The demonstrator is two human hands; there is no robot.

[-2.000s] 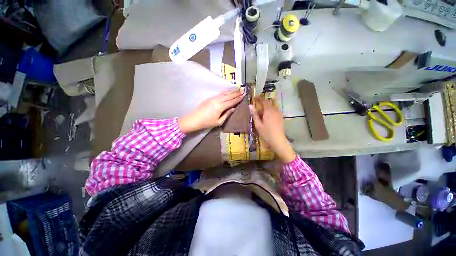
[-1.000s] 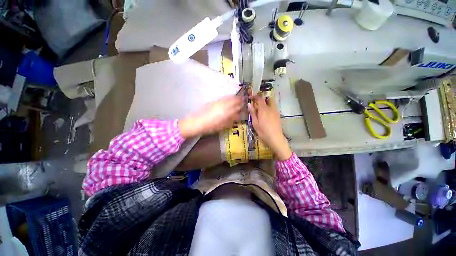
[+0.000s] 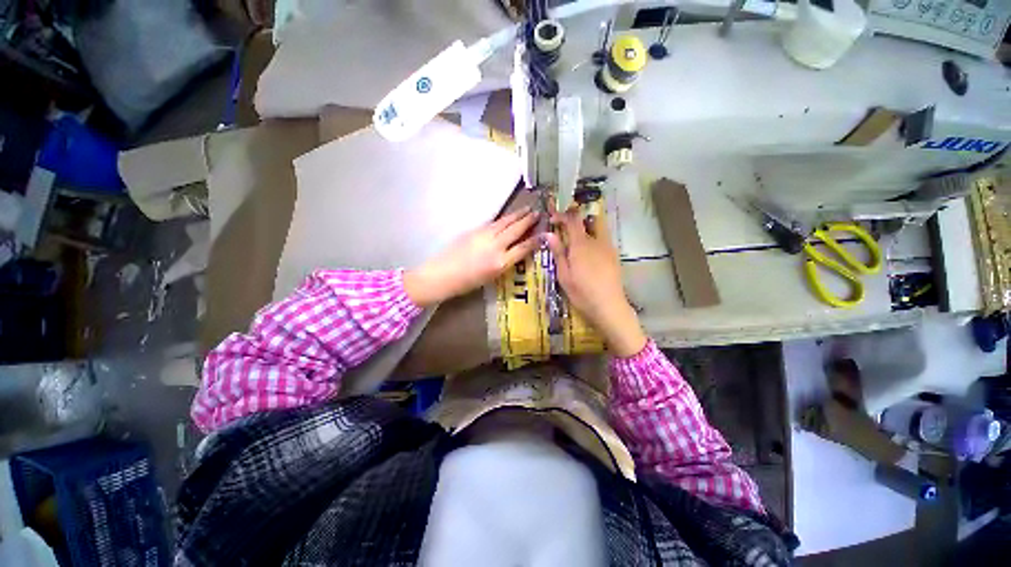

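Note:
A large panel, pale grey-beige side up [image 3: 366,199], lies left of the needle with brown material [image 3: 443,341] showing under it. My left hand [image 3: 477,260] lies palm down on the work, fingertips at its edge by the needle area. My right hand [image 3: 588,266] is just right of the metal strip, its fingertips close to the presser foot, nearly touching my left fingertips. The needle and the edge under the fingers are mostly hidden. I cannot tell whether either hand pinches the material.
Yellow tape [image 3: 519,310] crosses the bed. A loose brown strip [image 3: 687,244] and yellow-handled scissors [image 3: 843,264] lie to the right. The white lamp [image 3: 430,89] hangs over the panel. The white sewing machine [image 3: 765,100] stands behind, with a yellow spool [image 3: 629,53] on it.
The brown piece that lay between my hands near the needle no longer shows there, and more yellow tape is uncovered. My left hand, blurred a second ago, is now sharp, with its fingers spread.

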